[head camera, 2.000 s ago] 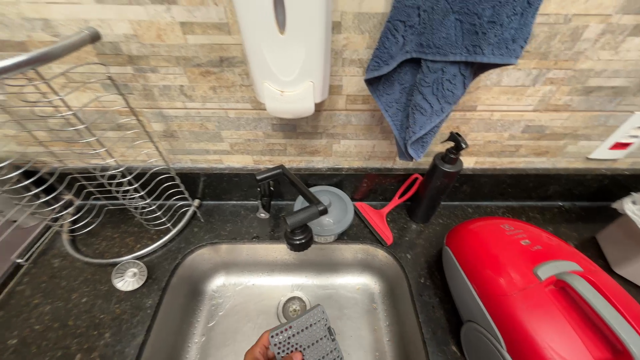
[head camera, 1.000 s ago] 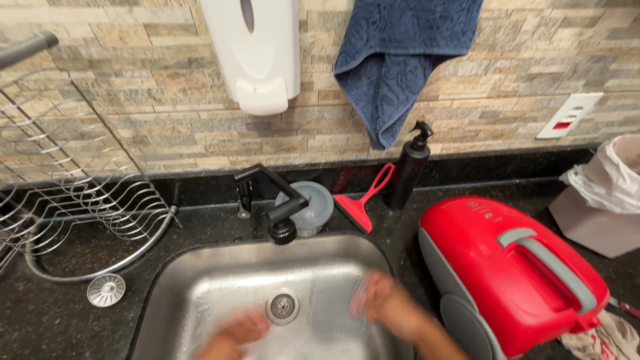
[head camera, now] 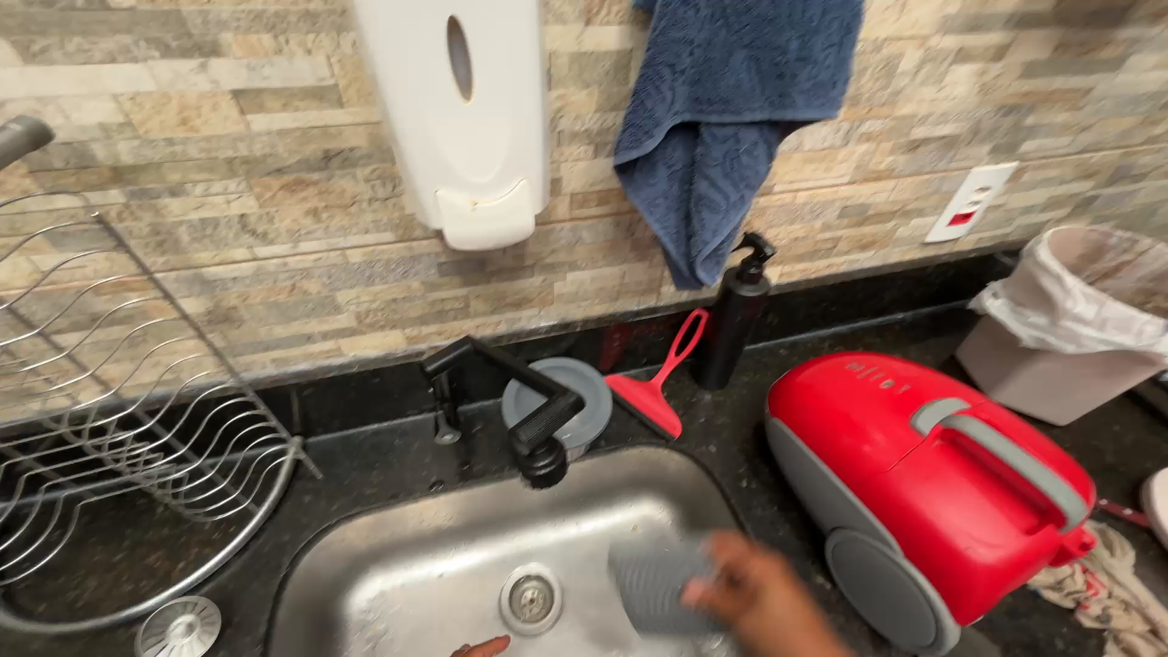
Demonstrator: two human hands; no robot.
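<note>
My right hand (head camera: 753, 589) grips a blurred grey perforated piece (head camera: 659, 584) at its right edge, over the right part of the stainless steel sink (head camera: 429, 557). Of my left hand (head camera: 484, 648) only fingertips show at the bottom edge, below the drain (head camera: 531, 599); whether it holds anything is hidden. A black faucet (head camera: 511, 392) reaches over the sink's back rim, beside a round grey lid (head camera: 570, 401) on a container. A red squeegee (head camera: 652, 392) and a black spray bottle (head camera: 730, 319) are to the right of the lid.
A red and grey vacuum cleaner (head camera: 922, 484) occupies the right counter, with a lined bin (head camera: 1031, 365) behind it. At left are a wire dish rack (head camera: 164, 429) and a metal strainer (head camera: 180, 630). A white soap dispenser (head camera: 465, 119) and blue towel (head camera: 730, 137) hang above.
Two seconds ago a hand held the grey perforated piece near the drain; now my right hand holds one farther right. My left hand has dropped mostly out of view. The view has shifted right.
</note>
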